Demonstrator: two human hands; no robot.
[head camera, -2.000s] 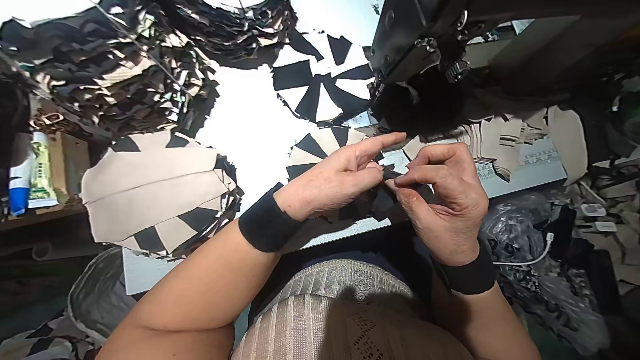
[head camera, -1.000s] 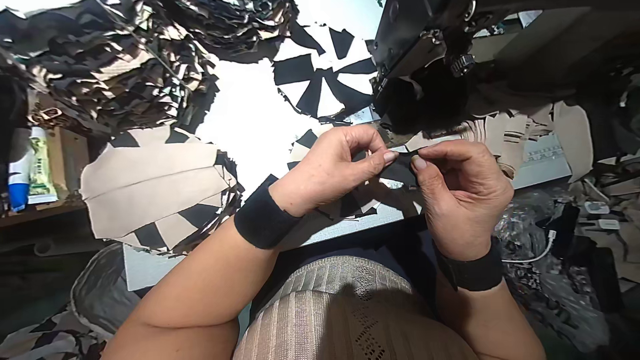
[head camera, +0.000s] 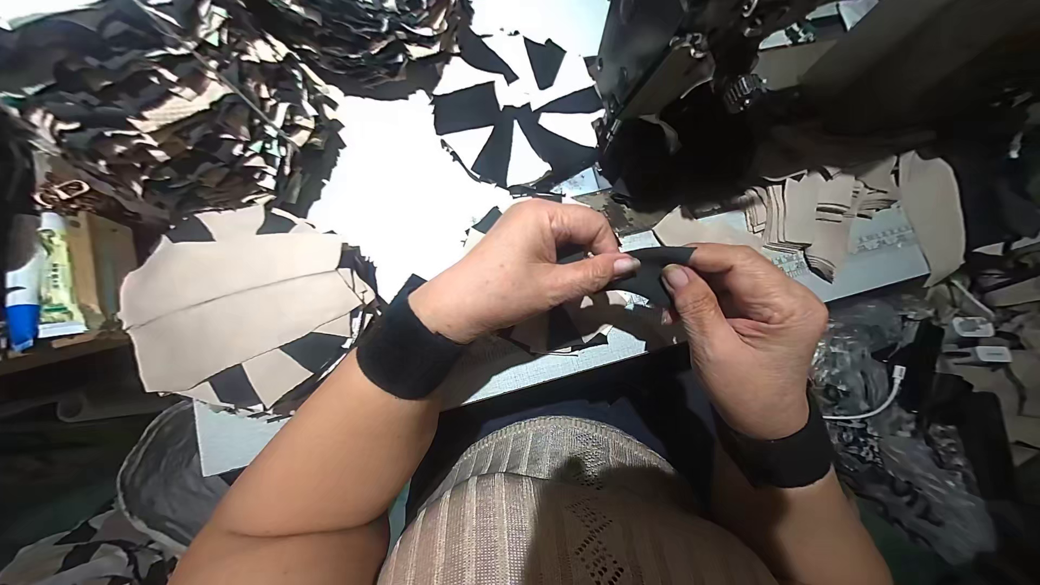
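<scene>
Between both hands is a small black piece of fabric (head camera: 646, 276). My left hand (head camera: 528, 268) pinches its left end between thumb and bent fingers. With thumb and forefinger, my right hand (head camera: 735, 325) grips the right end. Under the hands lies a round patchwork panel of beige and black wedges (head camera: 561, 329), partly hidden. Another black and white wedge panel (head camera: 516, 110) lies farther back. To the left rests a stack of round panels with beige pieces on top (head camera: 236, 301).
A dark sewing machine (head camera: 658, 73) stands at the back right. Beige cut pieces (head camera: 800, 211) lie right of the hands. Bundles of fabric scraps (head camera: 179, 106) fill the back left. Plastic bags (head camera: 918, 479) and a white cable (head camera: 886, 398) are at lower right.
Both hands now hold the black piece stretched between them, and more of it shows than before. Two seconds ago my left forefinger pointed out straight; now it is bent.
</scene>
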